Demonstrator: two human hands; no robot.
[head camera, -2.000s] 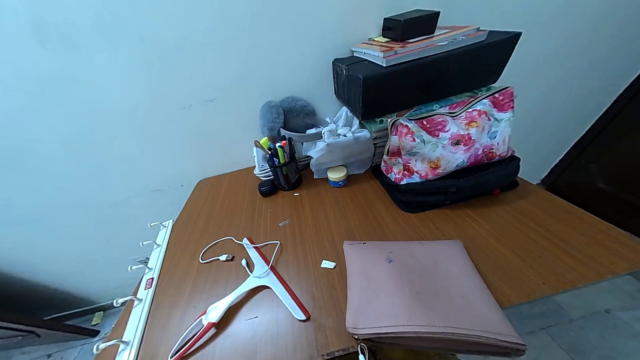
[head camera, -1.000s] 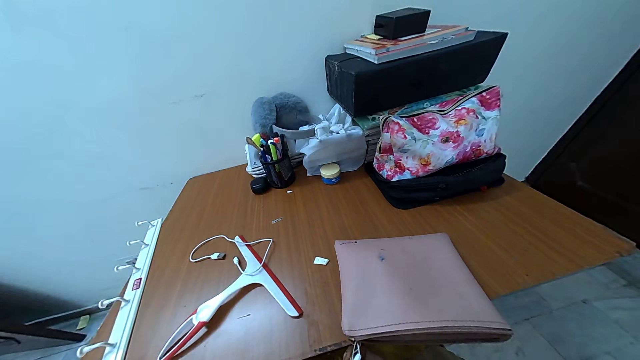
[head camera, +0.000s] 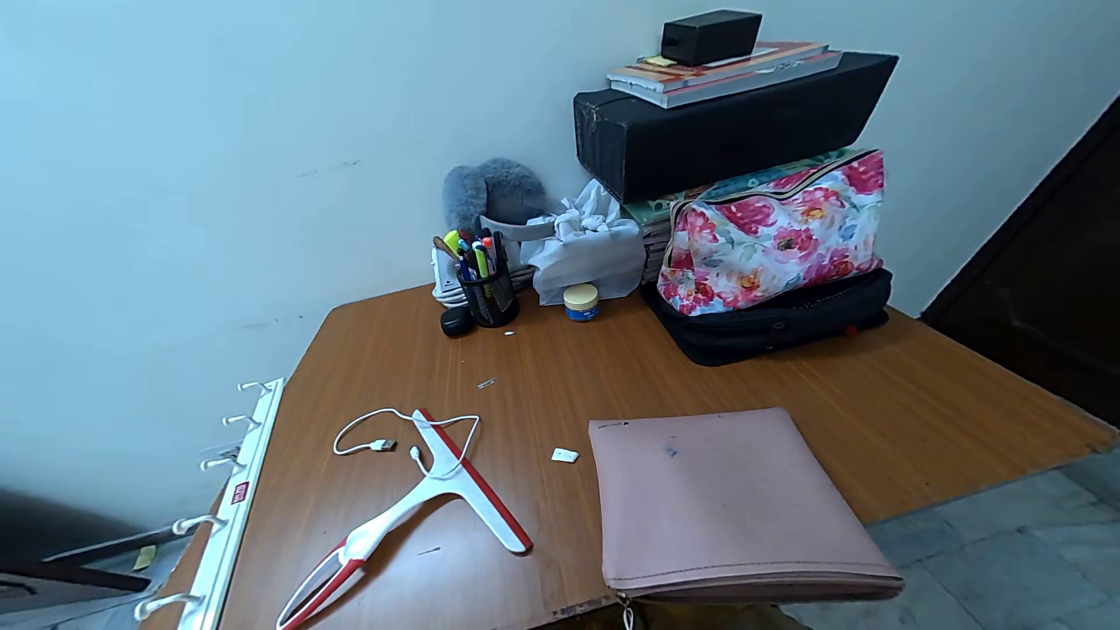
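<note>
Neither my left hand nor my right hand shows in the head view. A pink zippered leather-like case (head camera: 726, 499) lies at the table's near edge, its zip pull hanging over. Left of it rests a white and red squeegee (head camera: 437, 490), with a white USB cable (head camera: 359, 430) looped over its head. A small white object (head camera: 565, 455) lies between squeegee and case. Farther back stand a black mesh pen holder (head camera: 490, 299), a small jar (head camera: 581, 303) and a tied white bag (head camera: 588, 254).
A white hook rail (head camera: 229, 516) runs along the left edge of the wooden table (head camera: 700, 376). At the back right, a floral pouch (head camera: 779, 236) sits on a black bag (head camera: 770, 324), beside a long black box (head camera: 735, 131) bearing books (head camera: 726, 74). Tiled floor (head camera: 1006, 542) shows at right.
</note>
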